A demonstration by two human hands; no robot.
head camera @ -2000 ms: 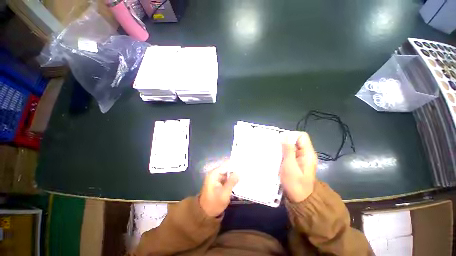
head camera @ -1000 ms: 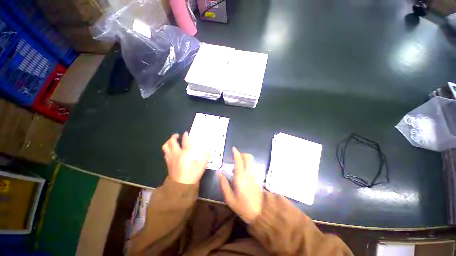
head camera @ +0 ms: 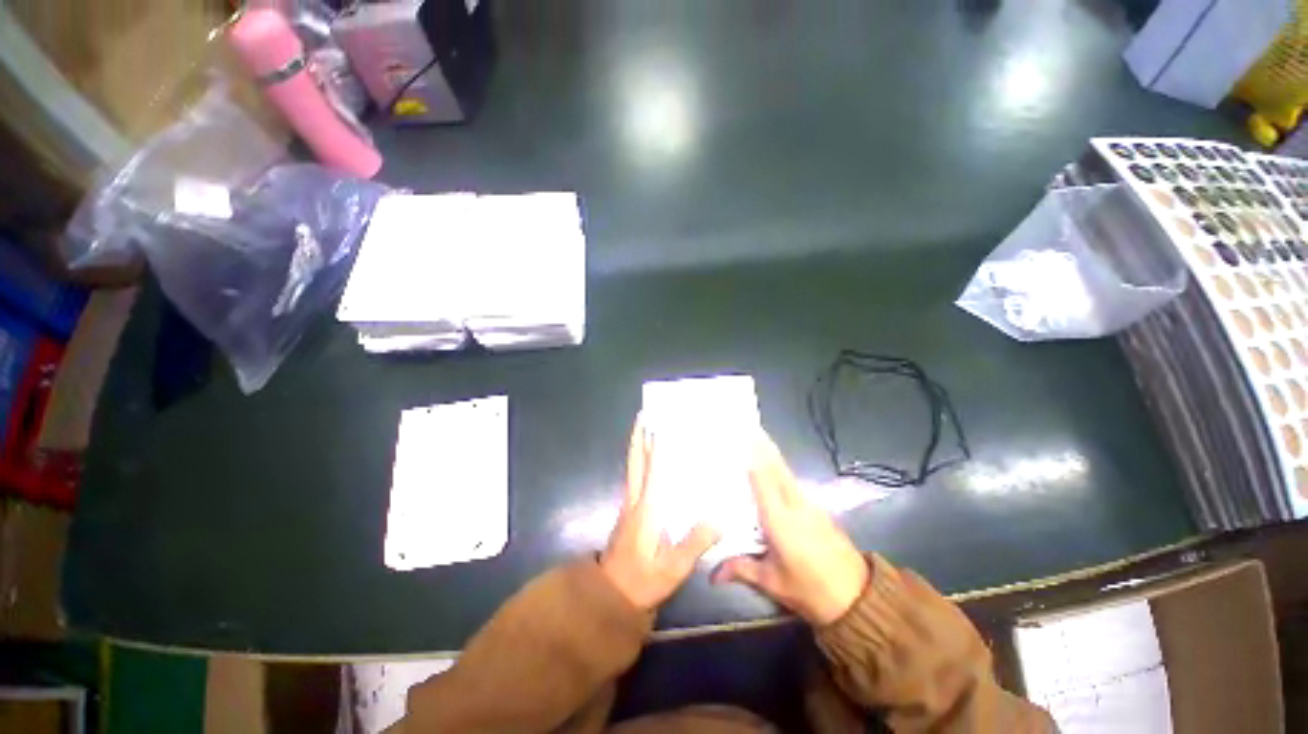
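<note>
A white pile of backing cards (head camera: 700, 445) lies on the dark green tabletop in front of me. My left hand (head camera: 653, 538) holds its left side, with the thumb near the lower edge. My right hand (head camera: 789, 538) is against its right side, fingers along the edge. The card faces are overexposed, so their print cannot be read. A second card pile (head camera: 449, 483) lies apart to the left, untouched. A loose black cord bundle (head camera: 885, 419) lies right of my right hand, touching neither hand.
The white card stock (head camera: 466, 265) stands farther back left, beside a crumpled plastic bag (head camera: 237, 244) and a pink bottle (head camera: 304, 98). A translucent bag or tray (head camera: 1069, 273) with small rings leans by dotted sheets (head camera: 1219, 273) at right. An open carton (head camera: 1212, 645) is below the table edge.
Both hands have moved from the left pile and beside it to the working pile and now hold its sides. That pile now stands straighter. The camera view has turned.
</note>
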